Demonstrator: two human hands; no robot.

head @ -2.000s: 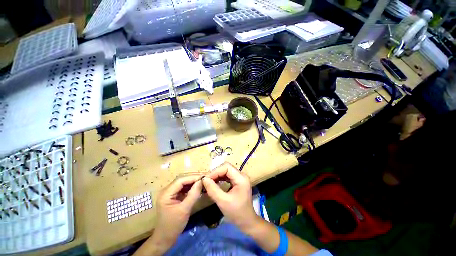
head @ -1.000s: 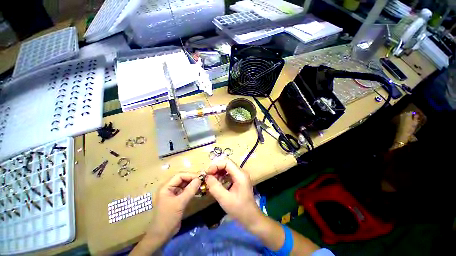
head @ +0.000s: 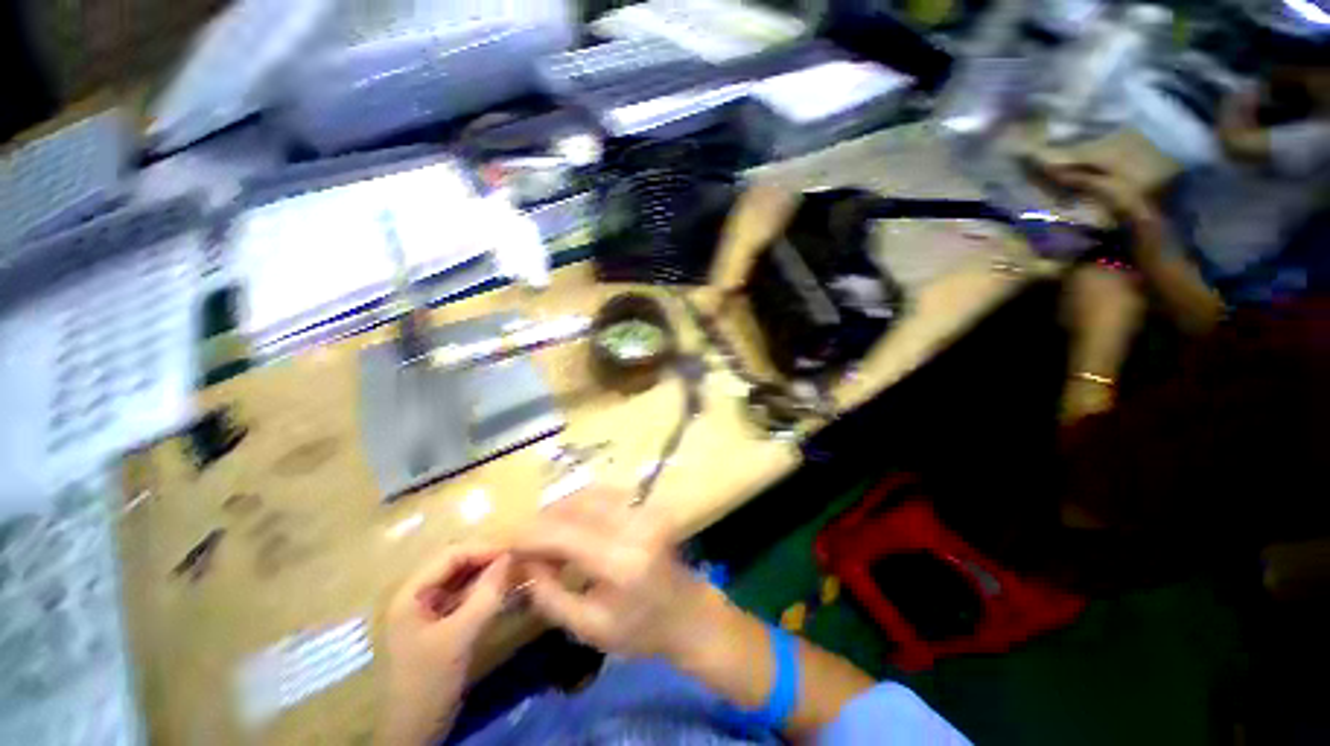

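Note:
The view is blurred. My left hand [head: 442, 630] and my right hand [head: 620, 576] meet at the fingertips low in the middle, above the front edge of the bench. Between the fingertips they pinch a small dark assembly [head: 518, 583]; its details are blurred and mostly hidden by the fingers. A blue band [head: 783, 679] is on my right wrist.
A grey metal stand [head: 438, 415], a round tub [head: 632, 341] and a black soldering station [head: 817, 284] lie beyond my hands. White trays [head: 102, 350] stand left. White pads [head: 314, 663] lie near left. Another person's arms [head: 1104, 343] are at right, near a red stool [head: 934, 576].
The camera has swung right, so the bench has shifted left and blurred. Both hands keep their pinch on the small piece. The other person's arms now show more at the upper right.

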